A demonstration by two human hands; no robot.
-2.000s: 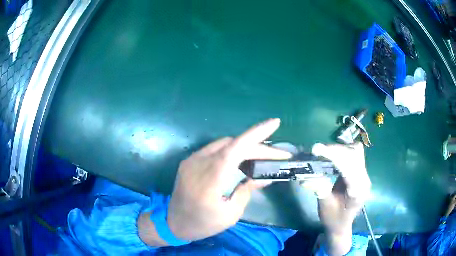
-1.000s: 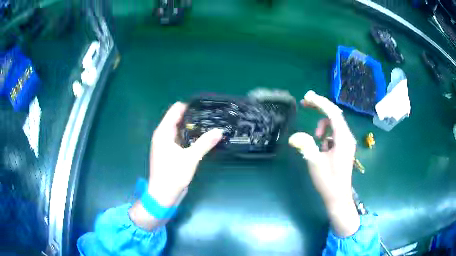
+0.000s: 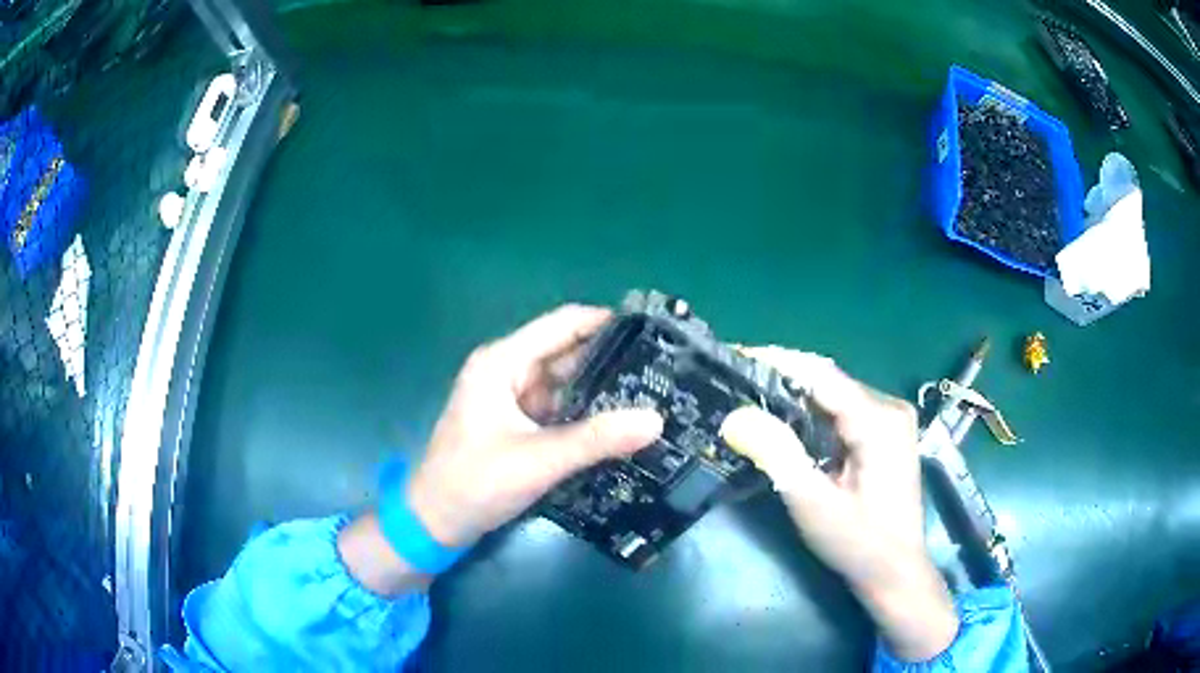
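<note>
A black camera housing with a circuit board (image 3: 658, 408) is held above the green bench, tilted, its board side facing up. Silver and white parts show on the board. My left hand (image 3: 507, 434), with a light-blue wrist strap (image 3: 411, 519), grips its left side, thumb on the board. My right hand (image 3: 842, 460) grips its right side, thumb also on the board, with a pale yellow cover on the thumb tip. My fingers under the unit are hidden.
A blue bin (image 3: 950, 171) of small black parts stands at the upper right, beside a white container with a white wipe (image 3: 1112, 250). A silver blow gun (image 3: 954, 434) and a small yellow-orange piece (image 3: 1036, 351) lie right of my right hand. A metal rail (image 3: 178, 355) runs along the left.
The unit has turned from roughly level to tilted, with its board now clearly visible. My right hand, apart from the unit one second ago, has closed on its right side.
</note>
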